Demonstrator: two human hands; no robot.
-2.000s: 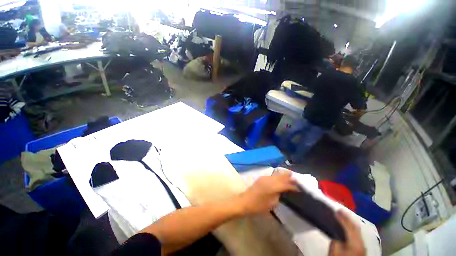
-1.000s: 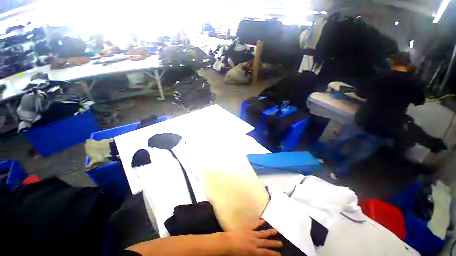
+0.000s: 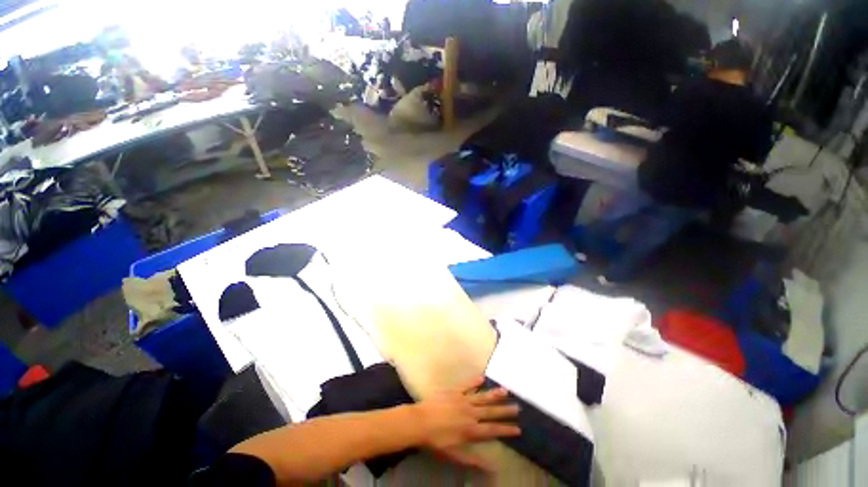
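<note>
My left hand (image 3: 466, 423) lies flat with fingers spread at the lower middle. Its fingertips rest on the edge of a black band (image 3: 547, 439) joined to a white panel (image 3: 536, 369). The panel lies across the right side of the cream sleeve board (image 3: 433, 333), with a small black patch (image 3: 589, 384) at its right. My right hand is out of the picture. Finished panels (image 3: 286, 354) in white, with rounded black ends and a thin black stripe, lie on the white board (image 3: 381, 204). A black cloth piece (image 3: 366, 385) is left of my hand, partly behind my forearm.
A blue folded sheet (image 3: 519, 266) and crumpled white cloth (image 3: 604, 321) lie beyond the sleeve board. White cloth covers the table (image 3: 685, 418) at right. A red object (image 3: 702, 340) and blue crates (image 3: 76, 276) stand around. Another person (image 3: 709, 143) works at the far right.
The black band, held up between both hands earlier, now lies on the sleeve board with its white panel. My left hand has come down flat onto it; my right hand has left view.
</note>
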